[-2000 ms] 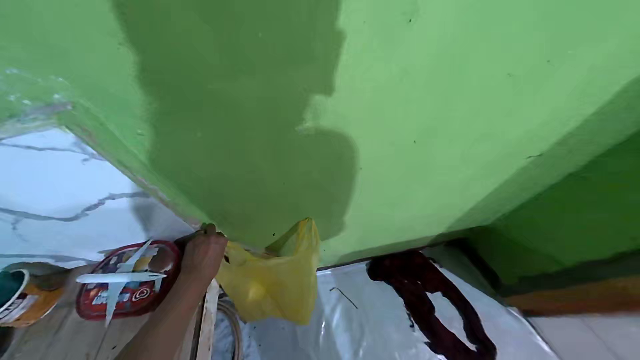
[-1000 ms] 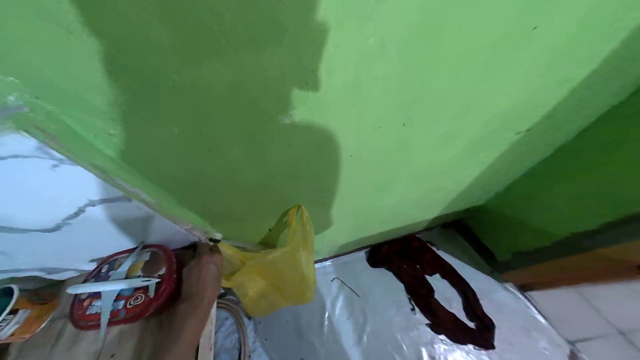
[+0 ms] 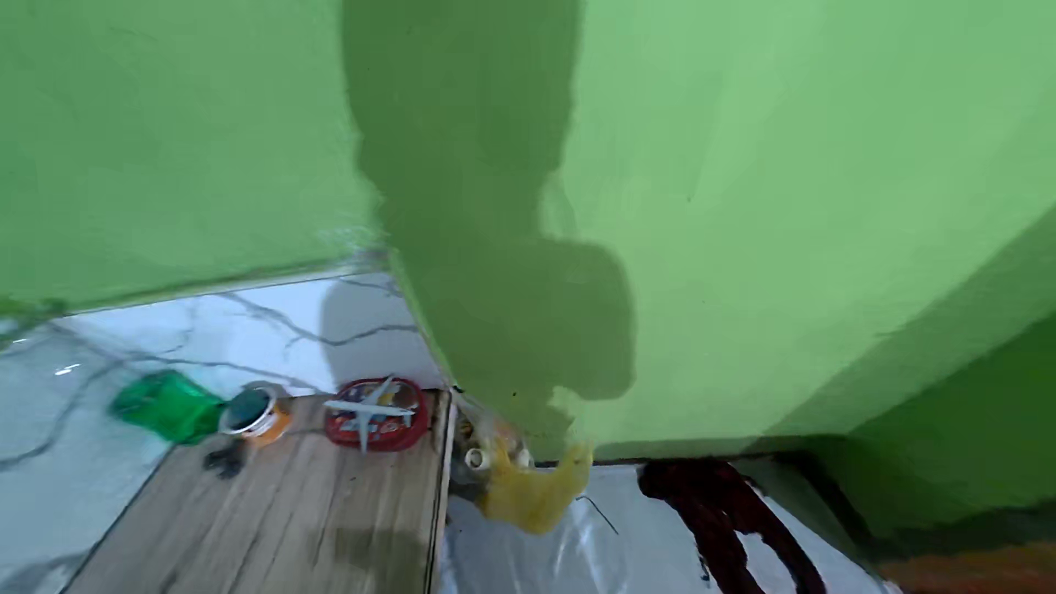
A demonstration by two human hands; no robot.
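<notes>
Neither my left hand nor my right hand shows in the head view. At the corner of a wooden board top [image 3: 289, 511] lies a red oval container [image 3: 417, 425] with a white toy airplane [image 3: 367, 410] on it. Left of it stand a small orange-and-white tub [image 3: 268, 425] and a green plastic bottle [image 3: 169, 406], with a small dark object [image 3: 224, 459] near the board's edge. Just beyond the board's right edge, a yellow plastic bag [image 3: 532, 495] hangs or rests by the wall, beside whitish pipe-like ends [image 3: 477, 459].
A green wall [image 3: 742, 247] fills most of the view, with a shadow on it. Marbled white tiles [image 3: 363, 330] line the lower left. A dark red cloth [image 3: 714, 511] and a thin bent wire-like piece [image 3: 600, 513] lie on a shiny pale sheet [image 3: 553, 561] at the lower right.
The hand that was beside the yellow bag has left the view. The bag's raised top has sunk lower. The view has swung left, showing more of the board and the green bottle.
</notes>
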